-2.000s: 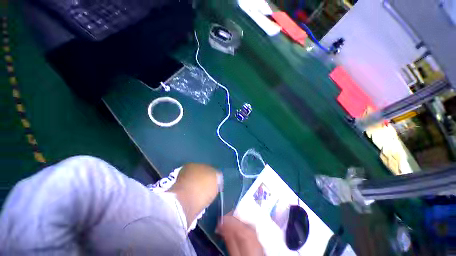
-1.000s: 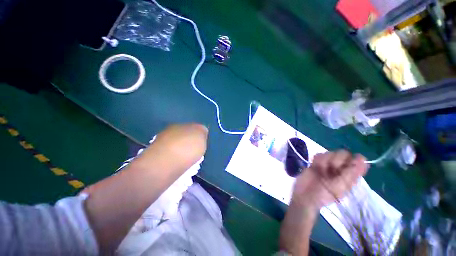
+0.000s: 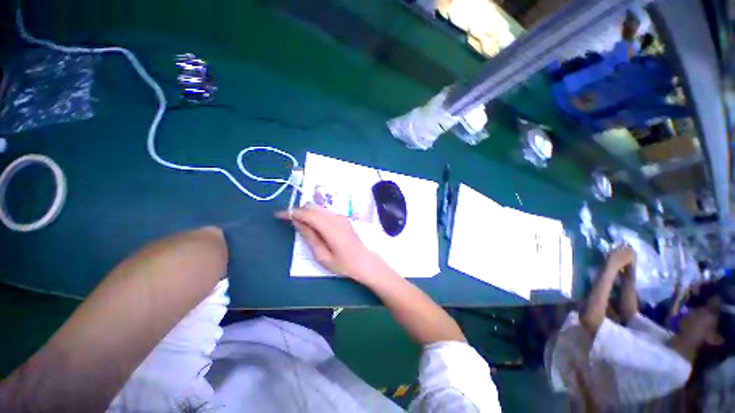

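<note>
My bare right hand [image 3: 326,238] is over the left edge of a white sheet with small colour photos [image 3: 411,260]. Its fingertips are at the plug end of a white cable [image 3: 157,101], which loops beside the sheet; whether they grip it is unclear. The cable runs left across the green bench. A black mouse [image 3: 390,207] lies on the sheet, right of my hand. My left arm enters from the lower left and ends in a blunt bend above white ruffled cloth; I cannot make out the left hand.
An off-white ring [image 3: 56,193], clear bag [image 3: 52,89] and small metal-and-black part [image 3: 194,78] lie left. Dark pens [image 3: 446,202] and record sheets [image 3: 492,246] lie right. Bagged white units [image 3: 538,145] lie beyond, near a metal upright [image 3: 536,60]. Another person [image 3: 620,347] is at right.
The view has swung right, bringing record sheets and another person into clear sight. My right hand has moved from right of the mouse to the sheet's left edge; the cable end is now there too.
</note>
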